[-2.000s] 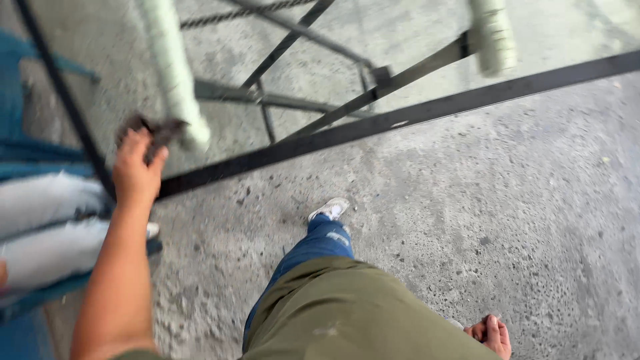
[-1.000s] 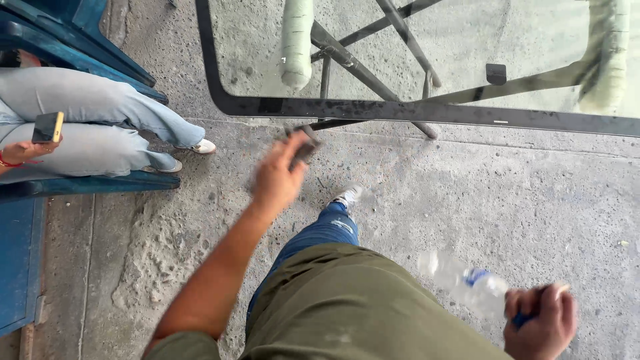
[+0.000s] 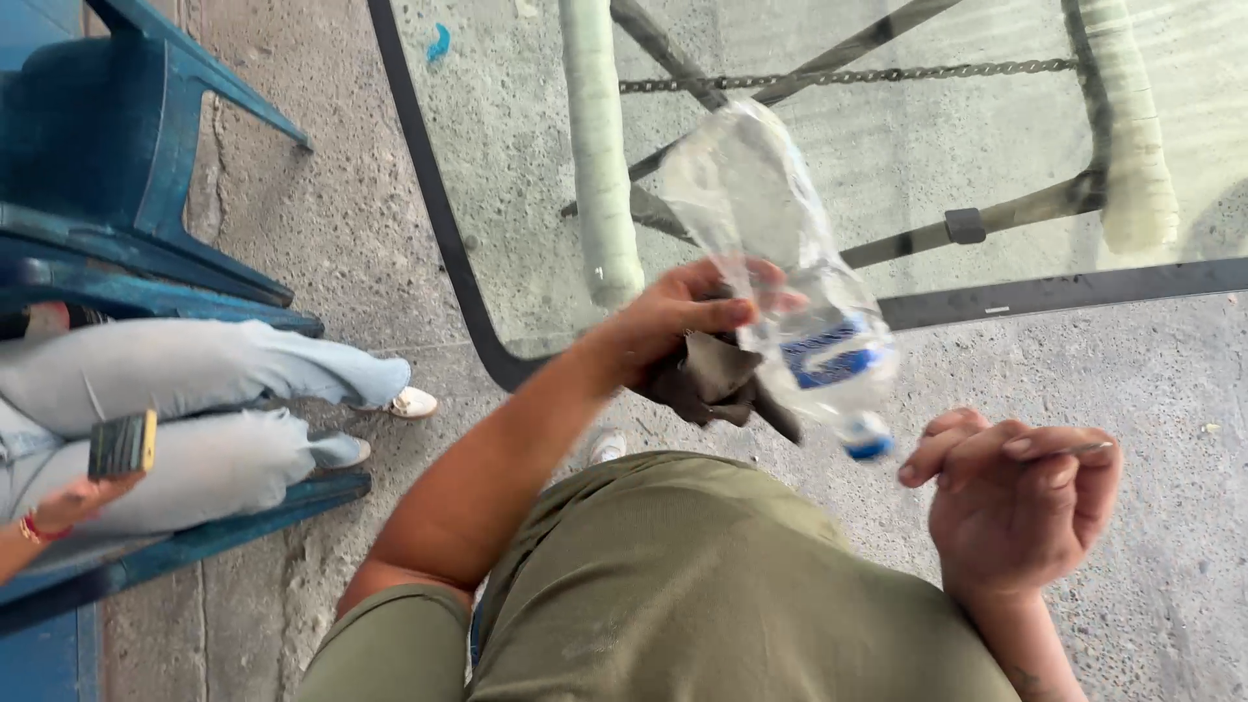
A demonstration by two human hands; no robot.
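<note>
A crumpled clear plastic bottle (image 3: 770,214) with a blue label hangs cap-down from my left hand (image 3: 697,312). The same hand holds a dark, leathery-looking cloth or glove (image 3: 717,375) below its fingers. My right hand (image 3: 1014,487) is to the right of the blue bottle cap (image 3: 866,436), not touching it. Its fingers are curled, and a small thin object (image 3: 1087,448) is pinched at the fingertips; what it is I cannot tell. Both hands are in front of my body, near the dark edge of a glass pane (image 3: 926,307).
The large pane rests over a metal stand with wrapped padded bars (image 3: 600,146) and a chain (image 3: 877,75). At left, a seated person (image 3: 195,380) in light jeans holds a phone (image 3: 122,445). Blue plastic chairs (image 3: 88,127) stand there on rough concrete.
The bottle was by my right hand one second ago; now it is in my left hand, and the right hand is apart from it. The dark cloth or glove remains in my left hand.
</note>
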